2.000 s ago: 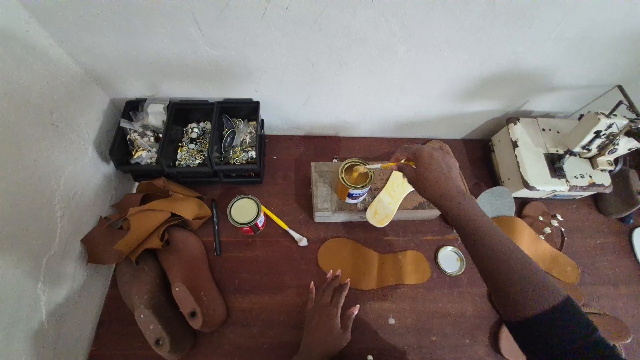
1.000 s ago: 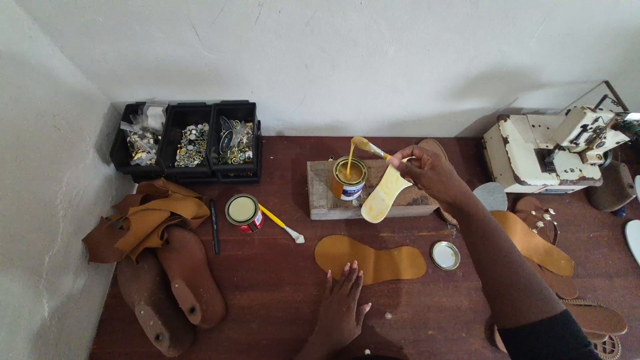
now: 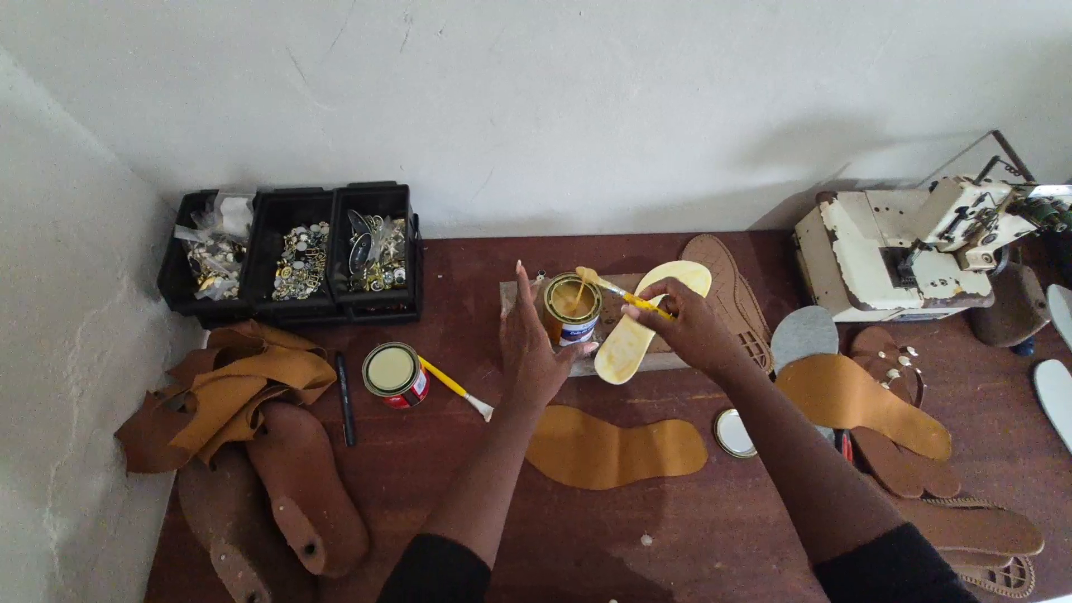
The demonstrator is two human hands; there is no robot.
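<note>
My right hand [image 3: 682,322] holds a yellow-handled brush [image 3: 636,301], its bristles coated in amber glue above the rim of an open can of glue [image 3: 574,310]. A strand of glue hangs from the bristles into the can. My left hand [image 3: 536,352] is at the can's left side, fingers spread and thumb near its base; whether it touches is unclear. A cream insole [image 3: 624,352] leans across the wooden block [image 3: 670,362], partly behind my right hand. Below, a tan leather insole piece [image 3: 620,448] lies flat on the table, its left end partly behind my left forearm.
Black bins [image 3: 293,197] of metal fittings stand at the back left, above leather scraps [image 3: 251,377] and brown soles [image 3: 306,486]. A second can [image 3: 392,370], another brush [image 3: 452,385] and a marker [image 3: 345,398] lie nearby. Right are a lid [image 3: 737,433], more soles [image 3: 863,398] and a white machine [image 3: 871,251].
My left hand has moved up from the tan leather piece to the glue can. My right hand has brought the brush lower, close over the can's rim.
</note>
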